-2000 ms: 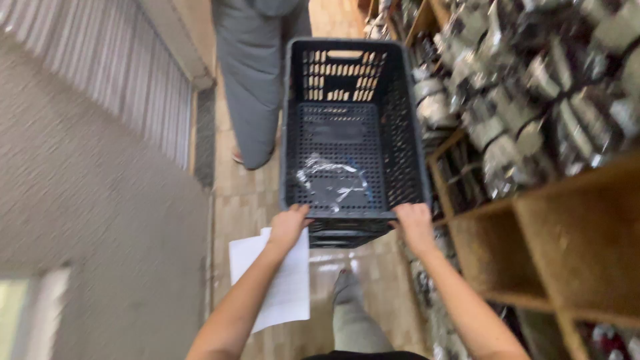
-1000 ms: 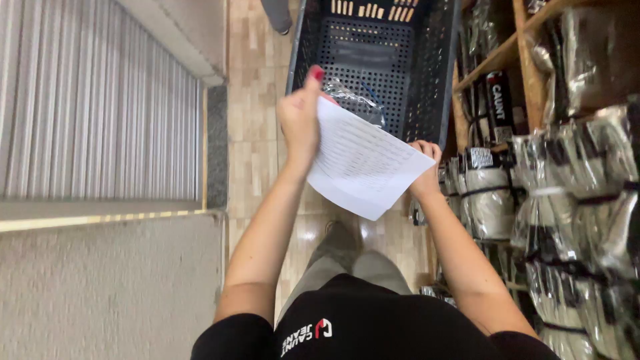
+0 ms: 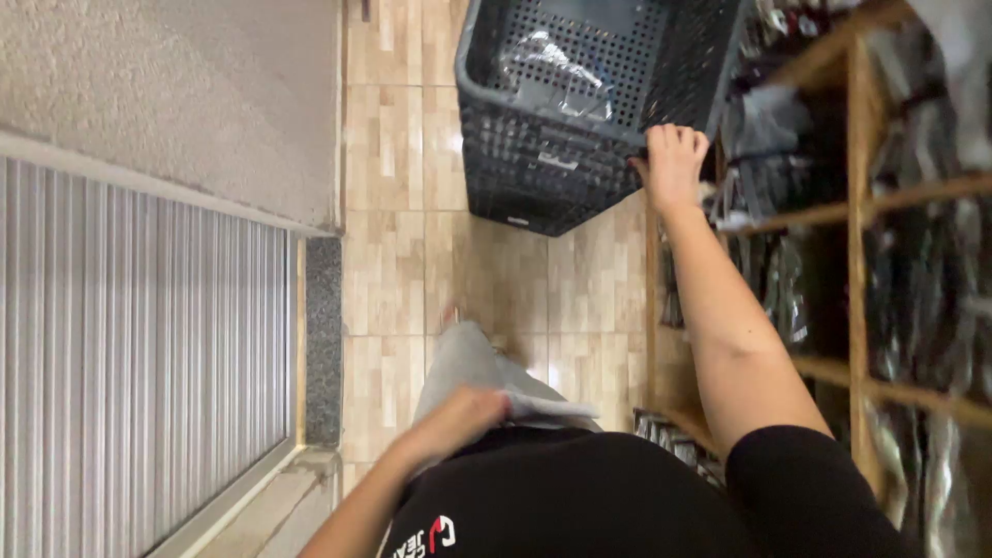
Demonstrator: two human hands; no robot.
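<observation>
My right hand [image 3: 676,167] grips the near right corner of the rim of a dark plastic crate [image 3: 558,124] with perforated sides. Crumpled clear plastic film [image 3: 554,66] lies on the crate's bottom. Low at my waist, my left hand [image 3: 474,409] is blurred and closed around folded white paper [image 3: 554,406], seen nearly edge-on in front of my grey trousers. The crate's far end is out of view.
Wooden shelving [image 3: 859,256] on the right holds many items in clear plastic bags [image 3: 783,194]. At left are a rough wall [image 3: 194,93] and a ribbed metal shutter [image 3: 147,349] with a stone sill [image 3: 323,341]. Tiled floor [image 3: 384,271] lies between.
A second ago both hands were at the open sheet over the crate. The left hand has drawn it down to my waist, now folded; the right hand has taken the crate's rim.
</observation>
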